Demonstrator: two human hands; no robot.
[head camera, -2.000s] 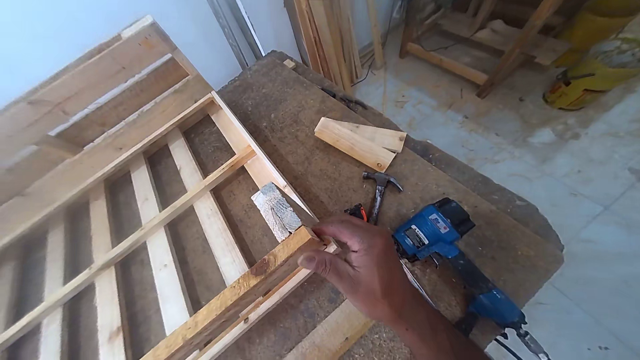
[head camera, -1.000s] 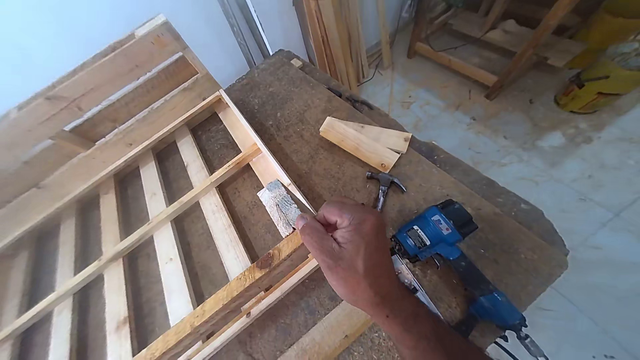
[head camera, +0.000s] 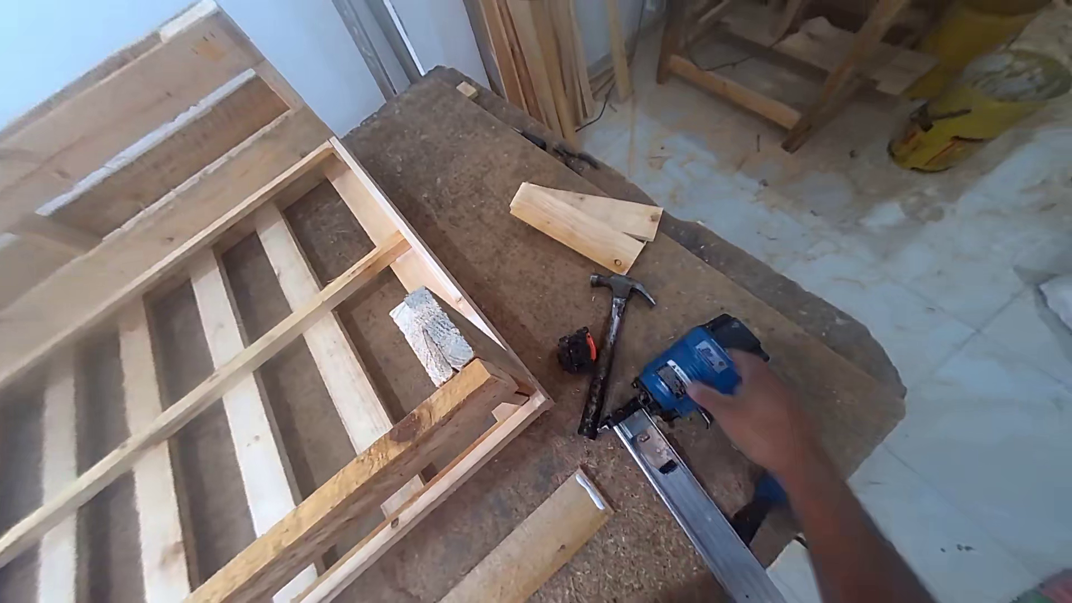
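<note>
My right hand (head camera: 758, 406) is on the blue pneumatic nailer (head camera: 691, 368), which lies on the worktable; its fingers are partly hidden, so how firmly they hold is unclear. The nailer's long metal magazine (head camera: 695, 507) points toward the lower edge. Left of it lie a claw hammer (head camera: 610, 352) and a black tape measure (head camera: 577, 350). A slatted wooden frame (head camera: 435, 268) fills the left side, with a thick wooden board (head camera: 360, 486) along its near side. A whitish rough block (head camera: 431, 335) touches that board's end. My left hand is outside the view.
Two short wood pieces (head camera: 582, 224) lie beyond the hammer on the worktable (head camera: 469, 184). Another board (head camera: 536, 544) lies at the near side. Wood strips (head camera: 536, 59) lean at the back. A wooden stand (head camera: 737, 92) and a yellow container (head camera: 963, 126) are on the tiled floor.
My right hand has left the board's end beside the whitish block and moved right onto the nailer. The tape measure, hidden one second ago, now shows fully.
</note>
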